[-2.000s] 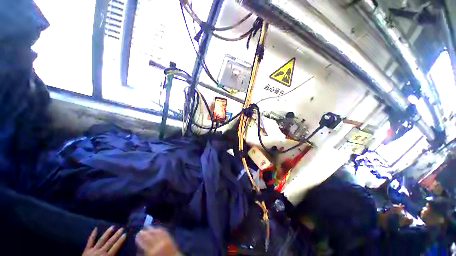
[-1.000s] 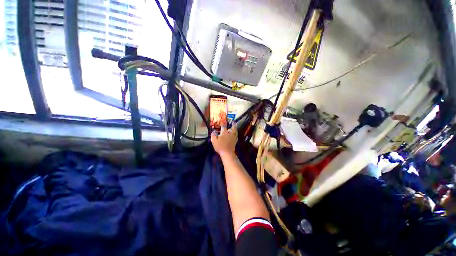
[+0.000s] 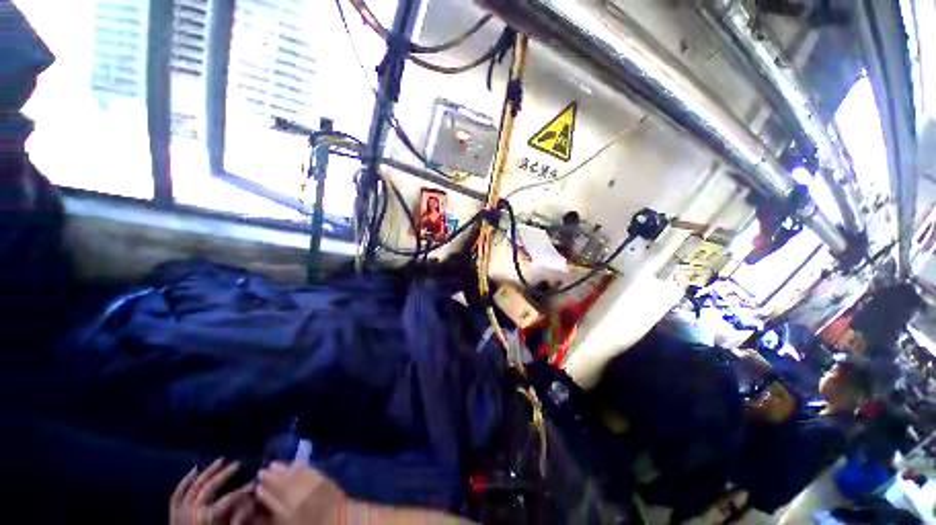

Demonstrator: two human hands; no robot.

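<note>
A large crumpled heap of navy garments (image 3: 277, 338) fills the area in front of me. My left hand (image 3: 208, 496) is at the bottom edge, partly cut off, with its fingers bent over dark cloth. My right hand (image 3: 300, 494) is close beside it on the right, slightly blurred, with its fingers closed at the same cloth. A short pale strip (image 3: 304, 451) shows on the cloth just above my right hand. The cloth between the hands is dark, and its exact shape is hard to tell.
A phone (image 3: 432, 214) stands upright against the wall rail, its screen lit. Tan cords (image 3: 538, 415) hang from a pole beside the heap. A pale box (image 3: 516, 306) and a red item (image 3: 567, 330) are by the wall. Dark garments and a person (image 3: 840, 385) are at the right.
My right hand was touching the phone a second ago and is now back at the cloth by my left hand. The phone's picture has changed. The camera view has shifted back and tilted.
</note>
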